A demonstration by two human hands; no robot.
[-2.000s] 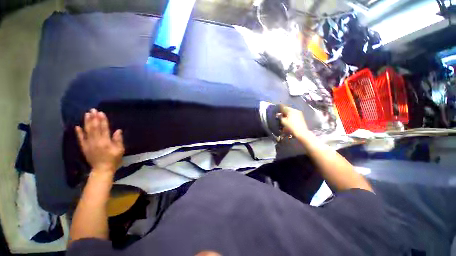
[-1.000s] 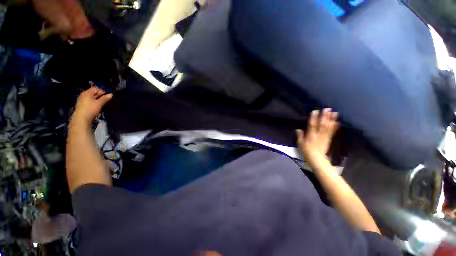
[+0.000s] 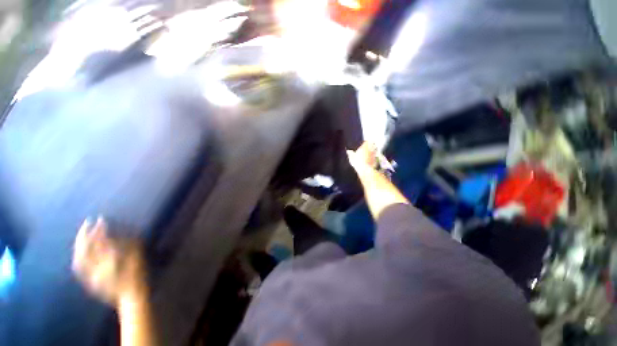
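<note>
The frame is blurred. My right hand point(image 3: 364, 158) is at the centre right and grips a dark and white garment point(image 3: 375, 118) that hangs beside the table's edge. My left hand point(image 3: 105, 260) is blurred at the lower left, over the blue-grey padded form point(image 3: 101, 149); its fingers are unclear and no held thing shows. A blurred round shape, perhaps the iron point(image 3: 254, 89), stands on the table near its right end.
A second grey padded surface point(image 3: 494, 54) is at the upper right. A red object point(image 3: 531, 194) and blue things point(image 3: 477, 189) lie low at the right, with a cluttered heap beyond them. Bright glare covers the back.
The view has swung to the right. The garment is no longer stretched between my hands; my right hand now has it at the right, and my left hand has let go of it.
</note>
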